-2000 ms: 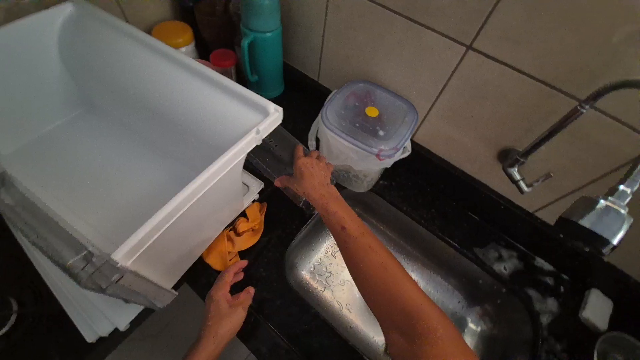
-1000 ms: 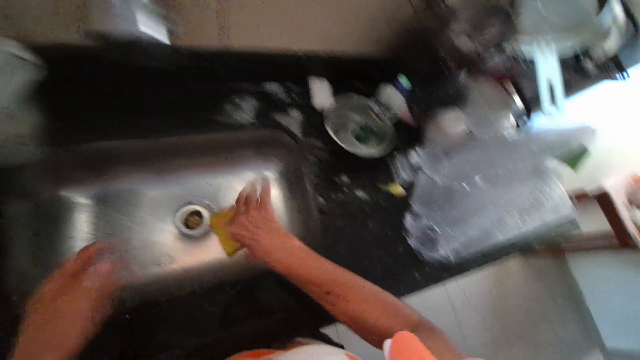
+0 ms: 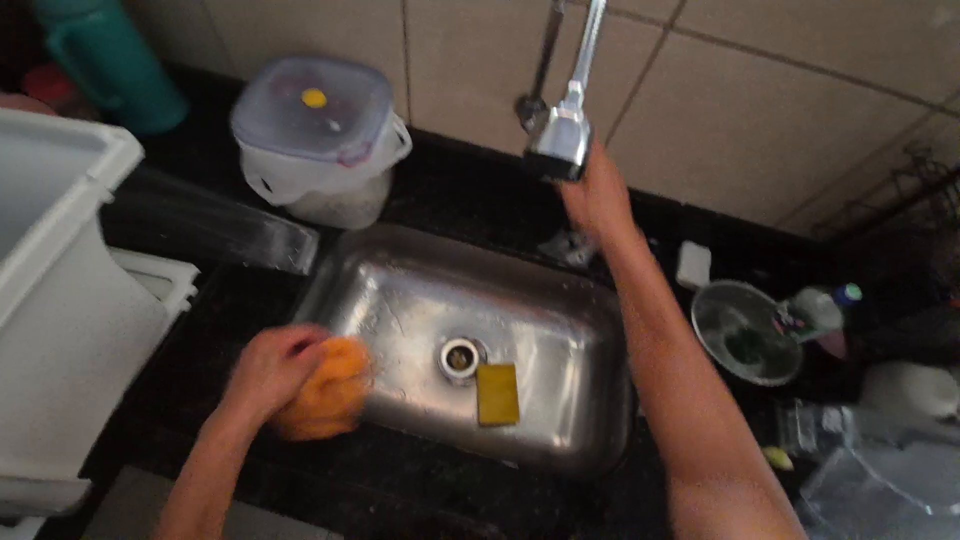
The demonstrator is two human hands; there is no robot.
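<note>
My left hand (image 3: pixel 277 367) grips a bunched orange cloth (image 3: pixel 330 390) at the near left rim of the stainless steel sink (image 3: pixel 405 300). A yellow sponge (image 3: pixel 498 394) lies in the basin beside the drain (image 3: pixel 459 360). My right hand (image 3: pixel 600 191) reaches up behind the chrome faucet head (image 3: pixel 562 139); its fingers are hidden there, so its hold cannot be told. Left of the sink, a clear plastic piece (image 3: pixel 225 225) rests on the black counter.
A large white bin (image 3: pixel 60 330) stands at the left. Behind the sink are a lidded plastic container (image 3: pixel 315 112) and a teal thermos (image 3: pixel 112 67). To the right are a white block (image 3: pixel 694 264), a bowl (image 3: pixel 742 337), a bottle (image 3: pixel 817 311) and clear plastic (image 3: pixel 885 480).
The view has swung back left. My right hand has let go of the yellow sponge in the sink and moved up to the faucet. My left hand now holds the orange cloth.
</note>
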